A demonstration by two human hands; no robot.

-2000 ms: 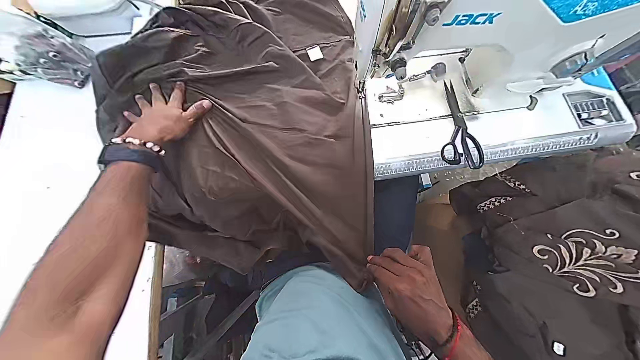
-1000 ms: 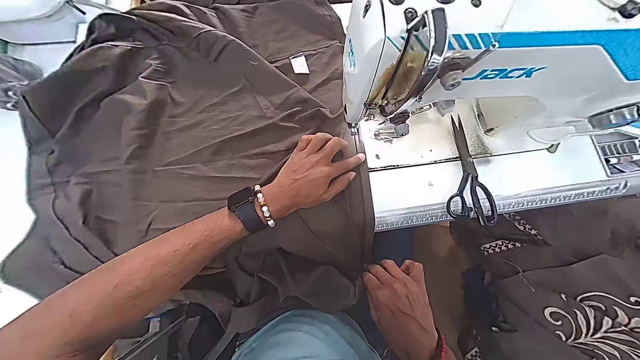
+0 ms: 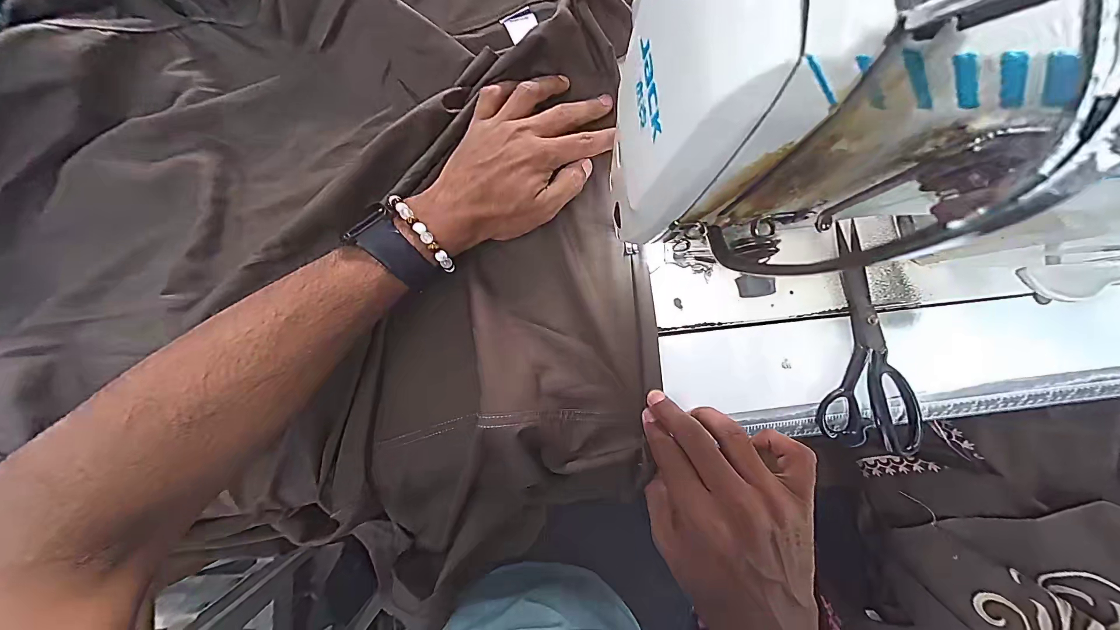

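Brown fabric (image 3: 262, 175) with a white tag lies over the sewing bed, its right edge running under the head of the Jack sewing machine (image 3: 744, 105). My left hand (image 3: 516, 166), with a beaded bracelet and a dark watch band at the wrist, presses flat on the cloth just left of the machine head, fingers spread. Lower down, my right hand (image 3: 735, 490) pinches the folded edge of the fabric near the front of the bed. A stitched seam crosses the cloth left of that hand. The needle area is partly hidden by the machine head.
Black-handled scissors (image 3: 866, 350) lie on the machine bed, points toward the machine. A measuring scale (image 3: 1006, 398) runs along the bed's front edge. Dark embroidered fabric (image 3: 1006, 534) is heaped at the lower right, and blue cloth (image 3: 542, 599) shows at the bottom.
My left hand has gone from the far left of the fabric to beside the machine head. My right hand stays at the cloth's edge. The view has come much closer to the machine.
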